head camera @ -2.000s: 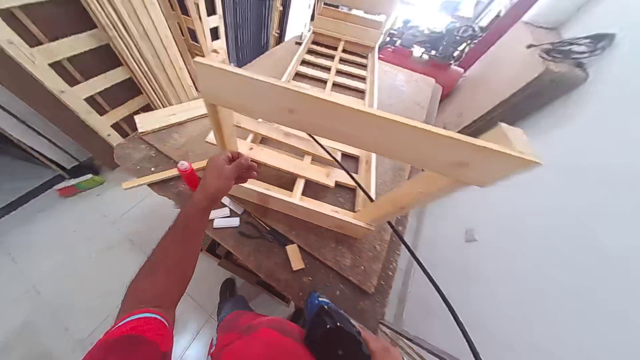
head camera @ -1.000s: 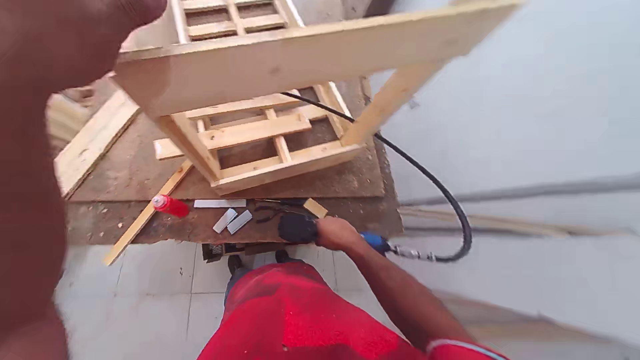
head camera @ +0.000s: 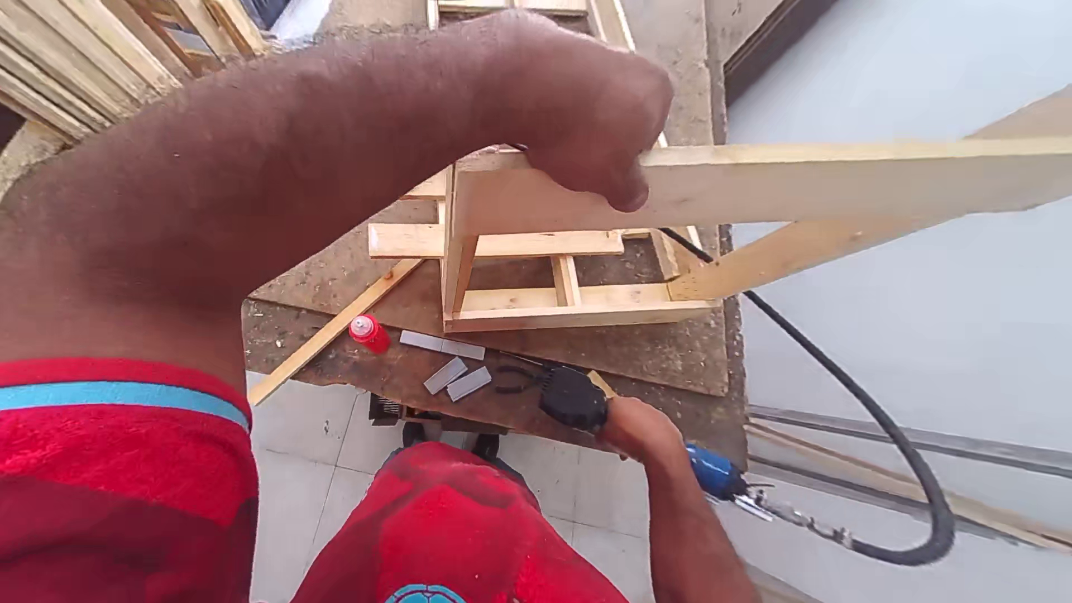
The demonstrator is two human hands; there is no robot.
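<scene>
My left hand [head camera: 586,109] is closed over the top edge of a raised wooden board [head camera: 770,188], part of a pale wooden frame [head camera: 578,316] that stands on the workbench. Near the bench's front edge, my right hand [head camera: 641,427] grips a pneumatic nailer or stapler with a black head [head camera: 574,398] and a blue body [head camera: 712,471]. A black air hose [head camera: 846,381] curves from its metal fitting up to the frame. Staple strips [head camera: 442,344], a red bottle [head camera: 368,333] and black-handled pliers [head camera: 512,378] lie left of the tool.
A loose wooden strip [head camera: 335,331] juts over the left edge of the workbench [head camera: 670,360]. Stacked boards [head camera: 75,67] stand at the upper left. A white wall [head camera: 904,318] runs along the right, with long strips [head camera: 904,486] low beside it.
My left hand has moved from near the frame's left corner to the right along the raised board. The nailer, low by my body two seconds ago, is over the bench's front edge. The view has shifted.
</scene>
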